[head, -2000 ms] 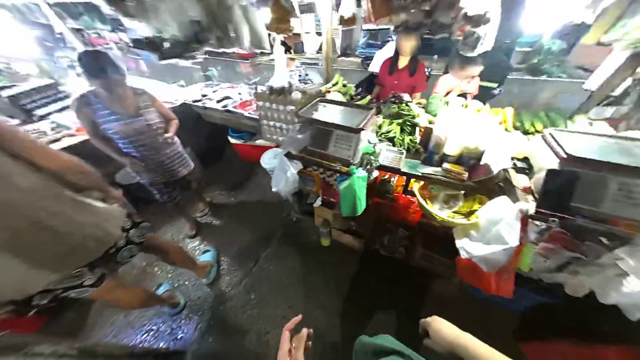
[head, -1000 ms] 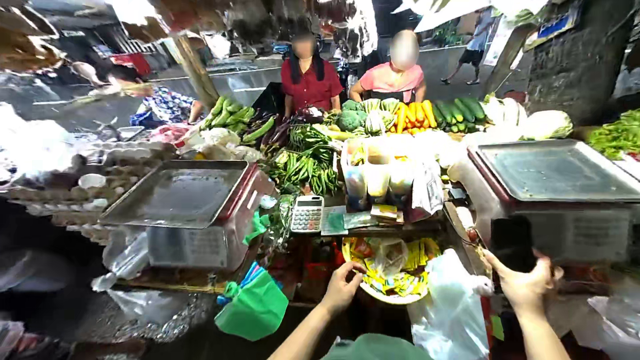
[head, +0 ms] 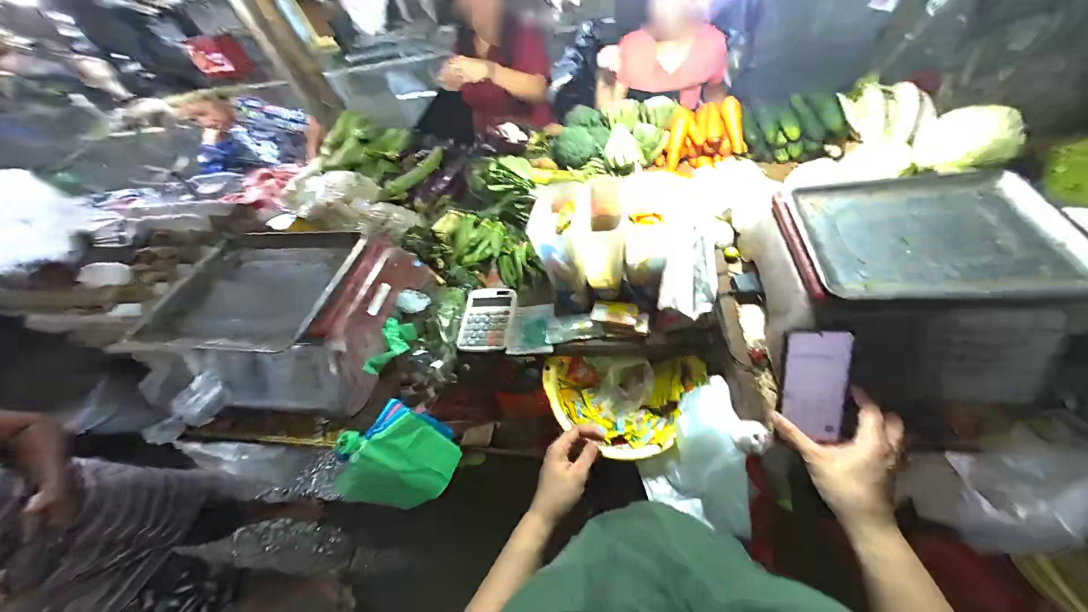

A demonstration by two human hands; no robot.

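Note:
A smartphone (head: 816, 384) with a lit screen stands upright in my right hand (head: 854, 467), between thumb and fingers, in front of the right-hand weighing scale (head: 943, 234). At the near rim of a round yellow basket (head: 557, 408), full of small yellow packets, is my left hand (head: 565, 472); its thumb and fingers are bent, and whether it touches or holds a packet is unclear. White plastic bags (head: 710, 450) hang between the basket and the phone. Behind the basket a white calculator (head: 487, 320) lies on the stall edge.
Another scale (head: 255, 289) stands at left, with a green bag (head: 399, 459) hanging before it. Carrots (head: 701, 132), cucumbers (head: 795, 123), broccoli (head: 578, 140) and clear containers (head: 599, 242) fill the stall. Two people sit or stand behind it; another person is at the lower left.
The view has swung strongly from the walkway at left to the stall. Since a second ago the phone's screen has gone from dark to lit. A person has come into view at lower left.

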